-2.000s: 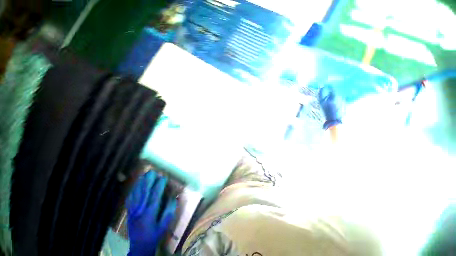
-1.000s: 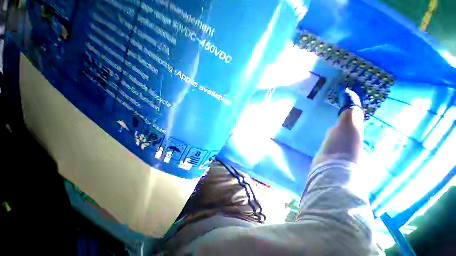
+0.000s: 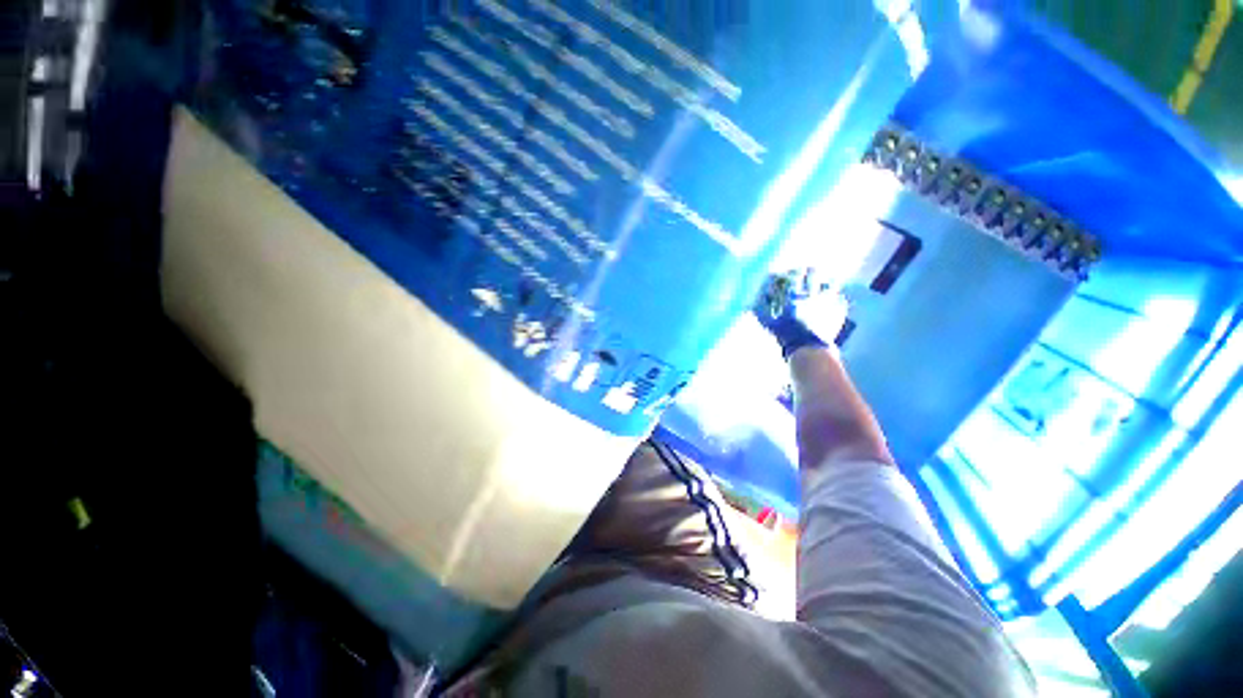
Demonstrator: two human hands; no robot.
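My right hand (image 3: 807,321), in a dark glove with pale areas, is inside the blue tote (image 3: 1131,150). A small speckled circuit board panel (image 3: 777,295) shows at its fingers; glare blurs the grip. A row of circuit boards (image 3: 988,205) stands along the tote's far side, apart from my hand. A pale-blue divider sheet (image 3: 975,307) with dark cut-outs lies between them, under my hand. My left hand is not in view.
A large printed blue carton sheet (image 3: 573,150) with white lettering fills the upper middle, left of the tote. A pale tan board edge (image 3: 341,355) runs below it. The left side is very dark. Strong glare covers part of the tote.
My right hand has moved left, away from the far row. The block of boards there is narrower, and more of the divider sheet shows. The view has turned from the foam and my left hand to the tote.
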